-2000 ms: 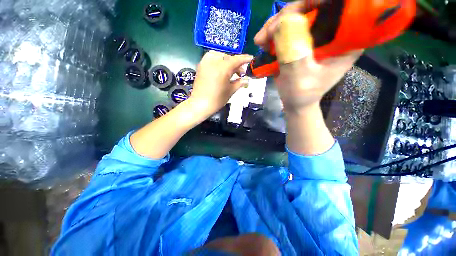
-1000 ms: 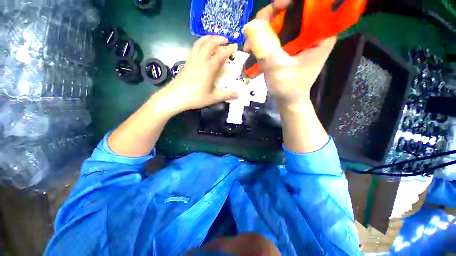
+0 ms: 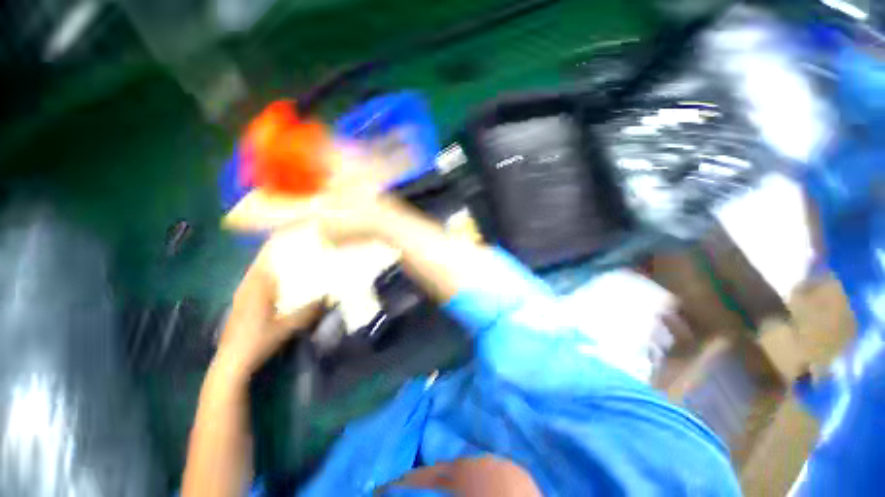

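Note:
The view is heavily blurred. The white assembly fixture [image 3: 354,281] stands on its black base [image 3: 408,340] in front of me. My left hand [image 3: 254,306] is at the fixture's left side; its fingers are too blurred to tell whether they hold anything. My right hand [image 3: 349,204] is above the fixture, at the orange-red electric screwdriver [image 3: 286,150], and appears to grip it. The screwdriver's tip cannot be made out. Blue parts bins [image 3: 412,121] show behind the hands, partly covered.
The black parts tray [image 3: 548,184] is right of the fixture. Shiny clear trays [image 3: 679,146] lie beyond it, and a clear stack [image 3: 58,340] stands at the left. Blurred dark parts [image 3: 160,325] are on the green bench at left. Another person's blue sleeve [image 3: 854,291] is at the right edge.
The whole view has turned and shifted, so the fixture and hands appear further left. The screwdriver is now left of my right wrist, and more of the right side shows.

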